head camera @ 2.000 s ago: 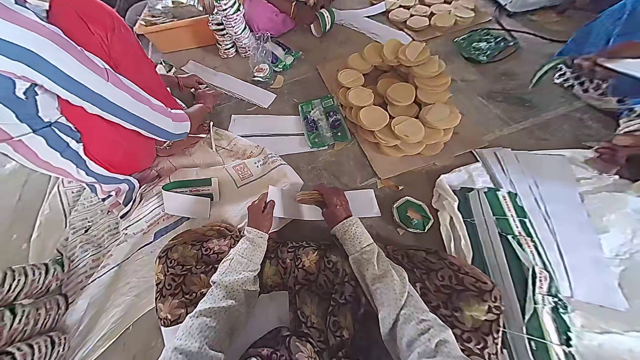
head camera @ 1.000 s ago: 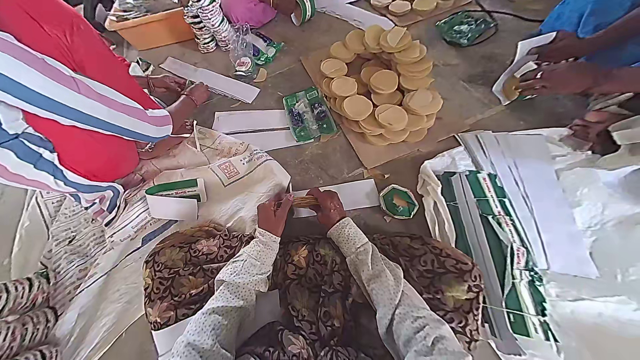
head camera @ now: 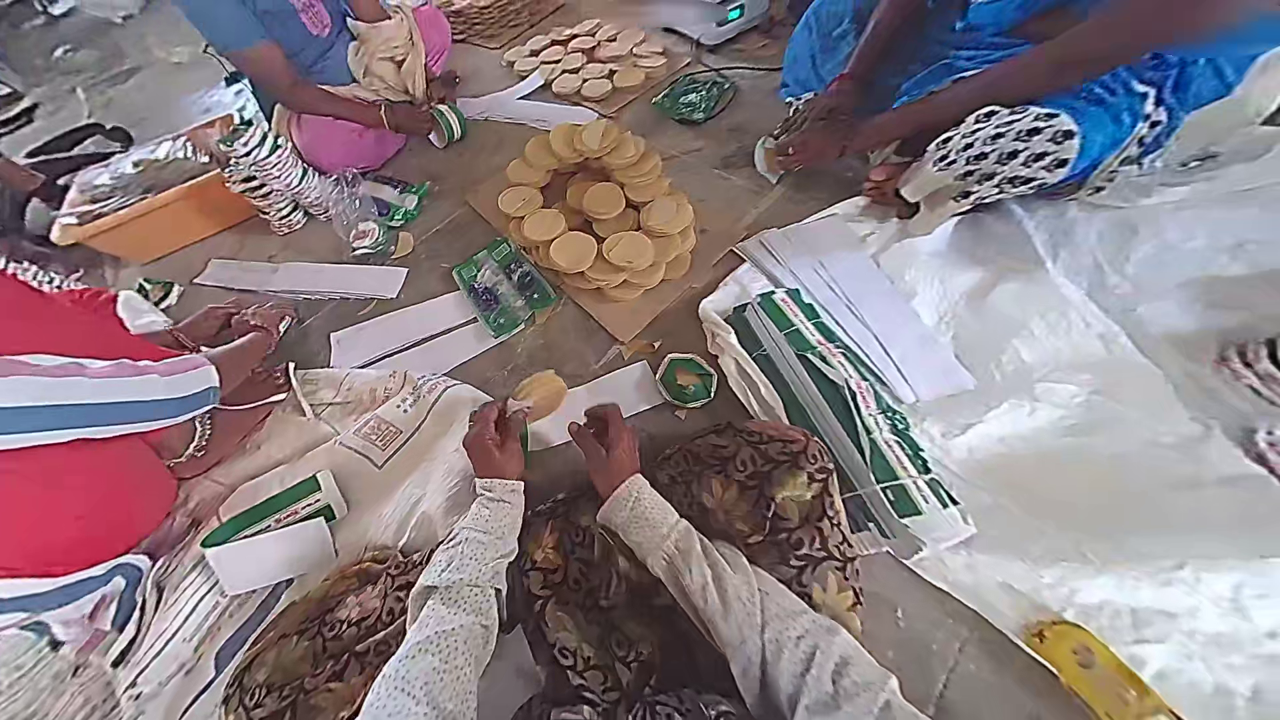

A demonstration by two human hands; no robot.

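My left hand pinches a small strip, with a round tan disc standing just above its fingertips; a bit of green shows beside the fingers. My right hand is close by on the right, fingers bent over the near edge of a white paper strip; whether it grips anything cannot be told. Right of the strip lies a green octagonal piece with a tan middle. Beyond the hands, many tan discs are piled in a ring on a cardboard sheet.
White strips and green printed strips lie on a sack at right. A green tray sits ahead. Folded green-and-white bands rest on the left sack. Co-workers sit left, ahead and right; an orange crate stands far left.
The tan discs held between both hands one second ago are no longer between them; the hands are now apart, with a disc at the left one. The view has shifted, showing more of the right.
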